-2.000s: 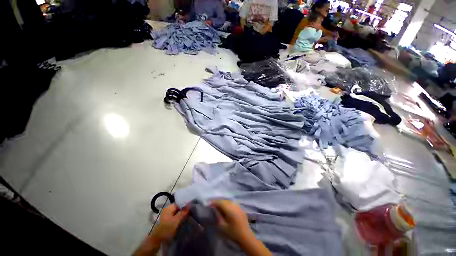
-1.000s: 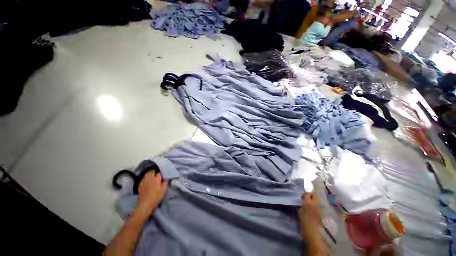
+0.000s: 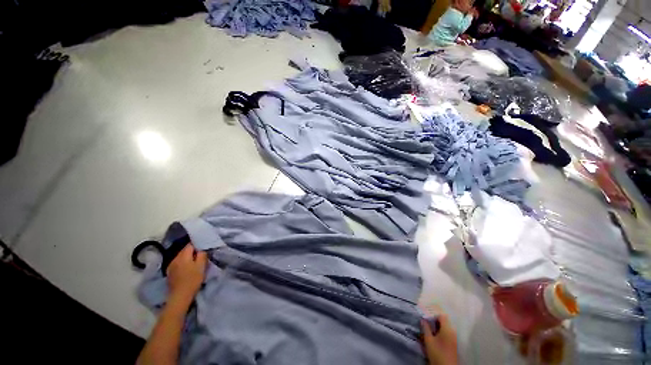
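A blue-grey shirt (image 3: 307,285) lies spread on the glossy white table (image 3: 93,214), collar to the left. A black hanger (image 3: 148,254) sits in the collar with its hook sticking out. The placket runs slantwise from collar towards the hem. My left hand (image 3: 187,274) holds the shirt at the collar beside the hanger. My right hand (image 3: 440,341) is at the hem end of the placket, with a small dark thing at its fingertips that I cannot identify; it is partly cut off by the lower edge.
Finished shirts on hangers (image 3: 342,150) lie stacked beyond. Blue-grey strips (image 3: 475,157), white crumpled material (image 3: 510,239), a pink-red jar (image 3: 525,306) and an amber container (image 3: 549,347) lie right. Black garments (image 3: 364,32) and clear bags (image 3: 517,100) lie at the far side. A person (image 3: 451,25) is beyond.
The shirt, gathered between my hands two seconds ago, is now spread out. Over the last second, my left hand and the hanger have moved left, and my right hand has moved down with the hem.
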